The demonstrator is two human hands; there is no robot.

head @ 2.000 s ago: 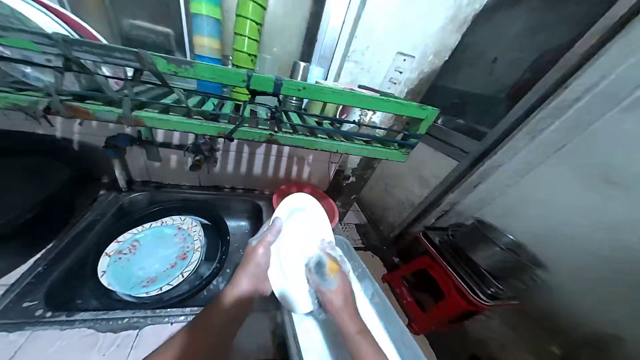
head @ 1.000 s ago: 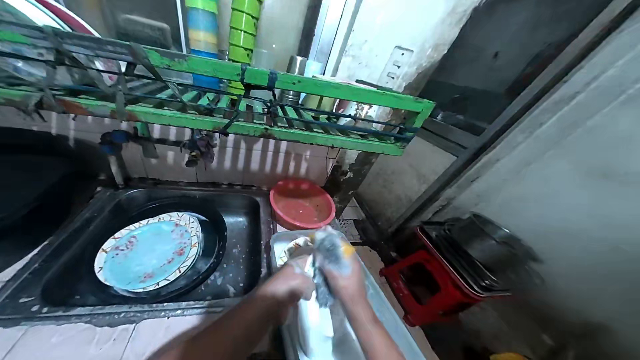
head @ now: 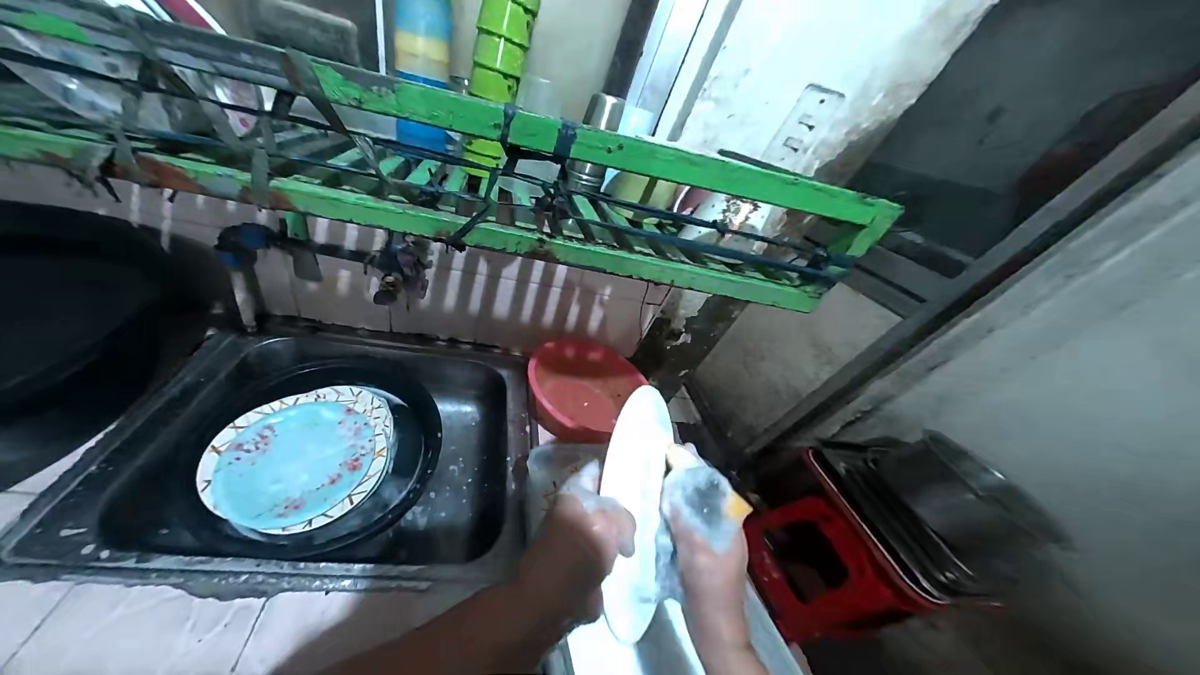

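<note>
A white oval plate (head: pixel 637 516), tilted nearly edge-on, stands between my two hands over a pale plastic tub (head: pixel 560 461). My left hand (head: pixel 589 534) grips its left edge, with suds on the fingers. On the plate's right side, my right hand (head: pixel 703 539) is closed on a foamy sponge (head: pixel 708 502) that shows some yellow. To the left, a light blue floral plate (head: pixel 295 464) lies on a patterned-rim plate (head: pixel 375 412) in a black basin (head: pixel 427 436) inside the dark sink (head: pixel 487 394).
A red plastic bowl (head: pixel 586 389) sits behind the tub. The green dish rack (head: pixel 675 164) crosses above, over the faucet (head: pixel 389 281), and holds stacked cups (head: pixel 497 56). At the right, a red stool (head: pixel 797 562) bears trays and a metal pot (head: pixel 966 497).
The white oval plate was broad-faced two seconds ago, then low and hard to make out over the tub. Now it is raised nearly edge-on between both hands.
</note>
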